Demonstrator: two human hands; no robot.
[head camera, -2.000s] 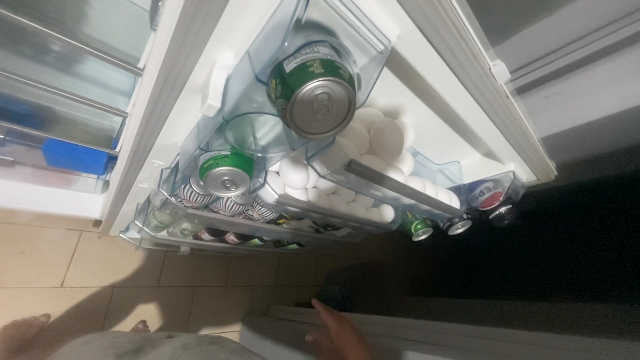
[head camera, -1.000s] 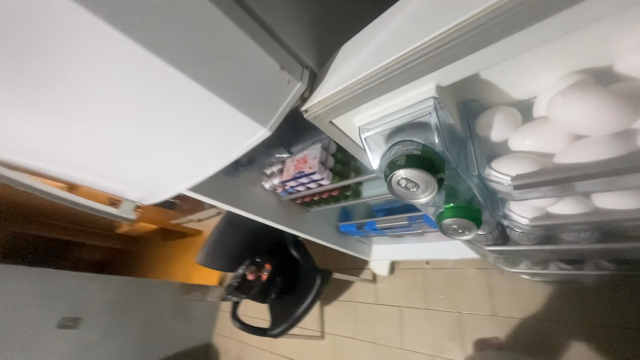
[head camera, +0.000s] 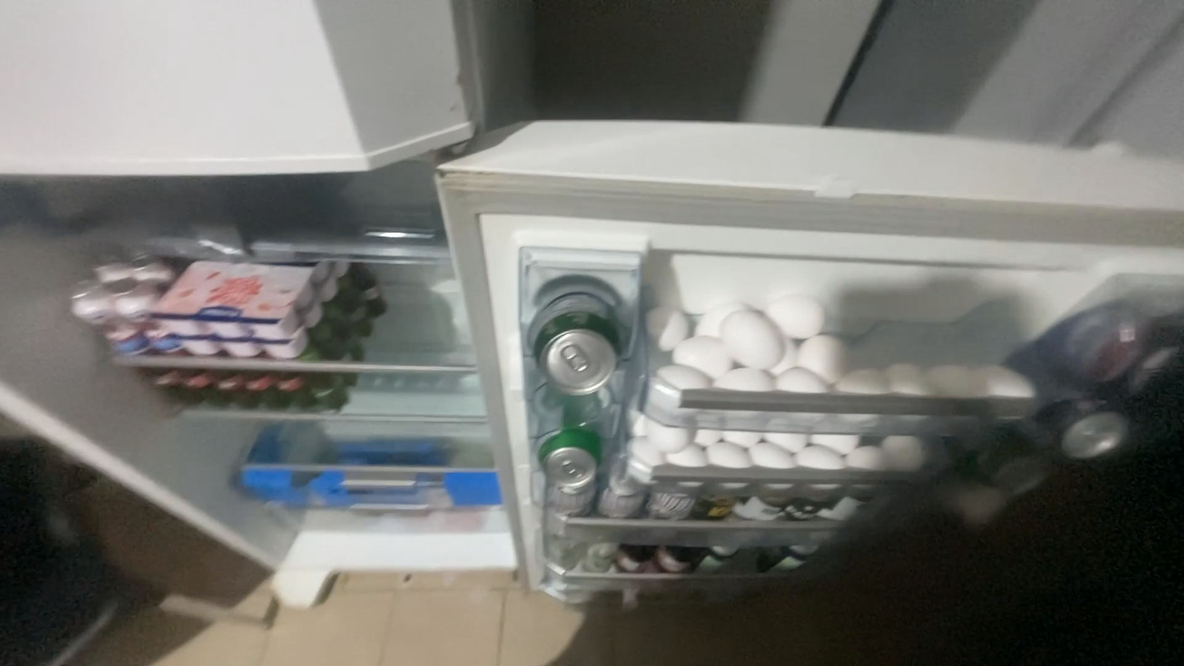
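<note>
Neither my left hand nor my right hand shows now. An open refrigerator door spans the middle and right. White eggs are piled in a door bin, with more eggs in the bin beneath. A green drink can sits in a small clear side bin, and a second green can is below it. Lower bins hold cans and bottles. Inside the refrigerator, a wrapped multipack lies on a shelf beside green bottles.
Blue containers occupy the refrigerator's lower part. A white cabinet or door panel fills the upper left. Tiled floor shows below. Deep shadow covers the lower right, where a can is faintly visible.
The view has swung widely between frames. A hand at the bottom edge two seconds ago is out of view now.
</note>
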